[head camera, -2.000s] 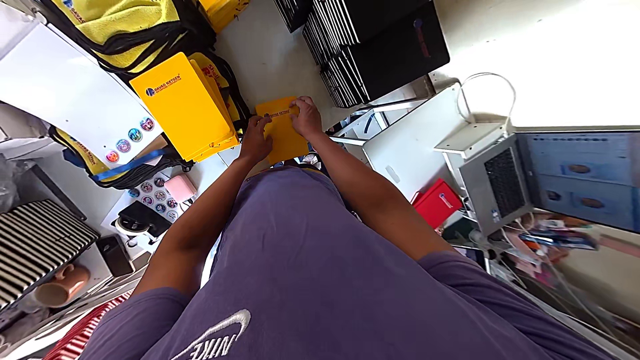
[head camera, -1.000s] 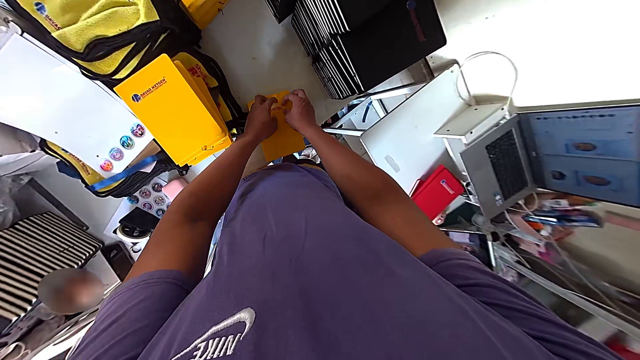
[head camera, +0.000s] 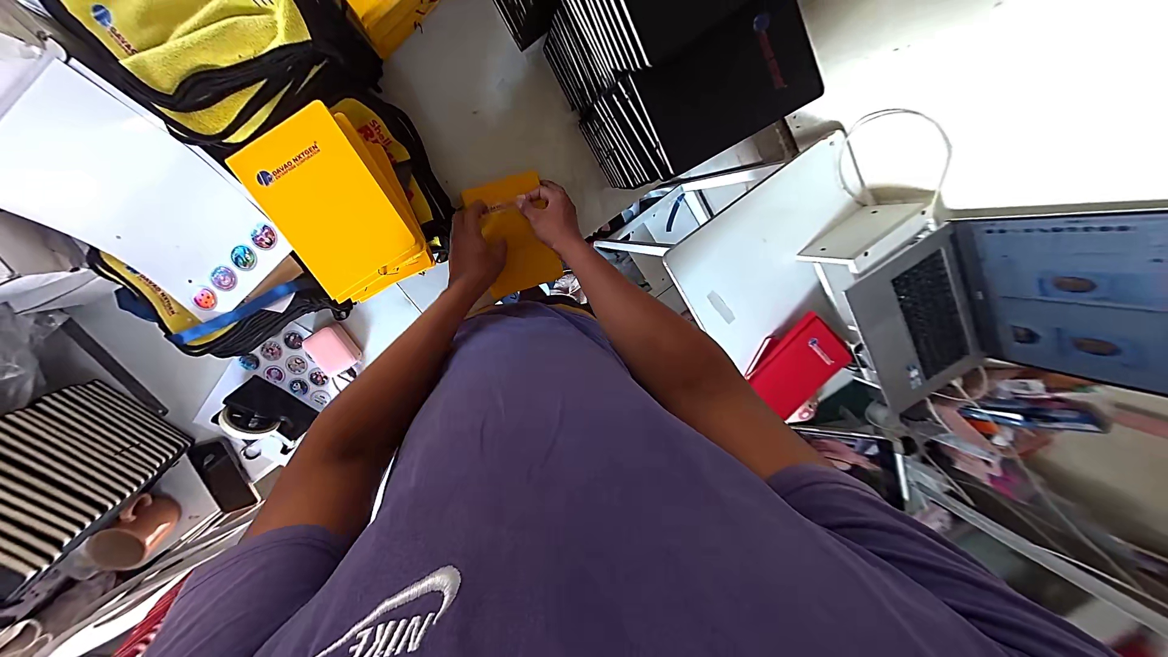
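Note:
A yellow notebook or cover (head camera: 525, 254) with a line of print near its top lies in front of my torso. My left hand (head camera: 477, 245) holds its left edge, fingers near the upper corner and thumb over the face. At the right end of the print, my right hand (head camera: 551, 215) has thumb and forefinger pinched together on what looks like a thin, pale strip lying along the print. The strip is too small to make out clearly. To the left, a stack of yellow notebooks (head camera: 324, 196) with a printed logo rests on yellow and black bags.
Black notebooks (head camera: 721, 87) stand stacked beyond my right hand. At right are a white panel (head camera: 757, 246), a red notebook (head camera: 801, 365) and an open laptop (head camera: 926, 319). A white sheet with round stickers (head camera: 119, 173), a pink box (head camera: 331, 349) and a striped stack (head camera: 87, 465) lie at left.
My hands were close together over the top of the yellow cover one second ago. Now they are farther apart, the left at the edge and the right at the print's right end.

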